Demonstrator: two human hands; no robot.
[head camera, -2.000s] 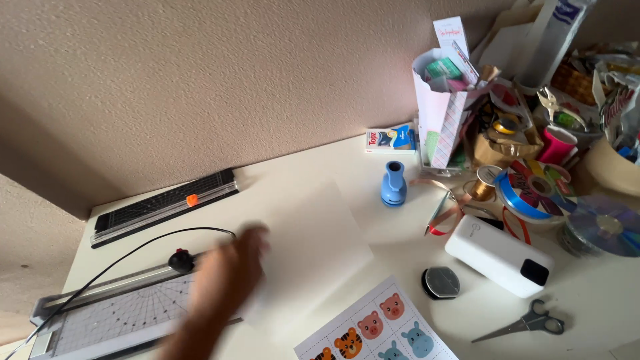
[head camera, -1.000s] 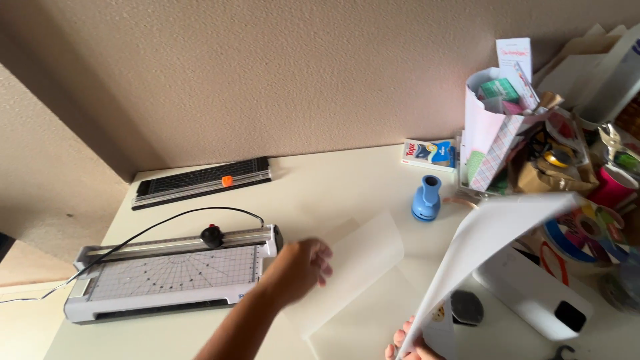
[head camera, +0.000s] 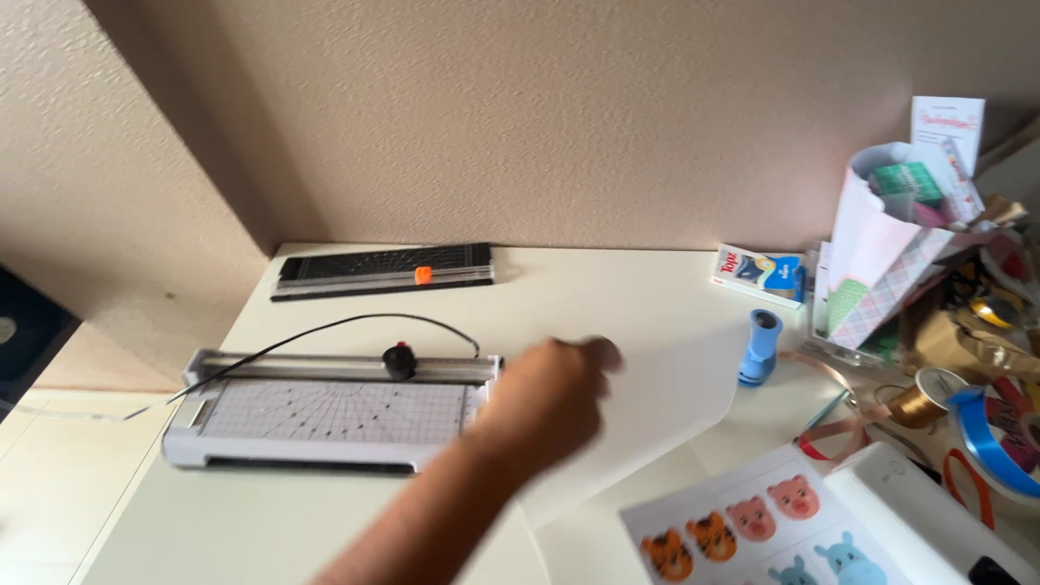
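Note:
My left hand (head camera: 561, 398), blurred, reaches from the bottom over a thin translucent sheet (head camera: 650, 414) lying on the white table; whether its fingers grip the sheet is unclear. My right hand is out of view. Below and right of the sheet lies paper printed with tiger, pig and blue animal faces (head camera: 772, 528). To the left of my hand is a white device with a gridded paper-trimmer bed (head camera: 325, 410) and a black cutter knob (head camera: 399, 360); a black cord (head camera: 325, 322) arches over it.
A black paper trimmer (head camera: 366, 266) with an orange slider stands near the wall. Along the right are a blue craft punch (head camera: 760, 348), a small Topz box (head camera: 760, 276), a paper holder of stationery (head camera: 886, 236), a gold ribbon spool (head camera: 926, 396), blue ribbon (head camera: 987, 447) and a white device (head camera: 918, 512).
My right hand, holding up a white sheet one second ago, has left the view. The printed paper shows more fully than one second ago. The view has shifted.

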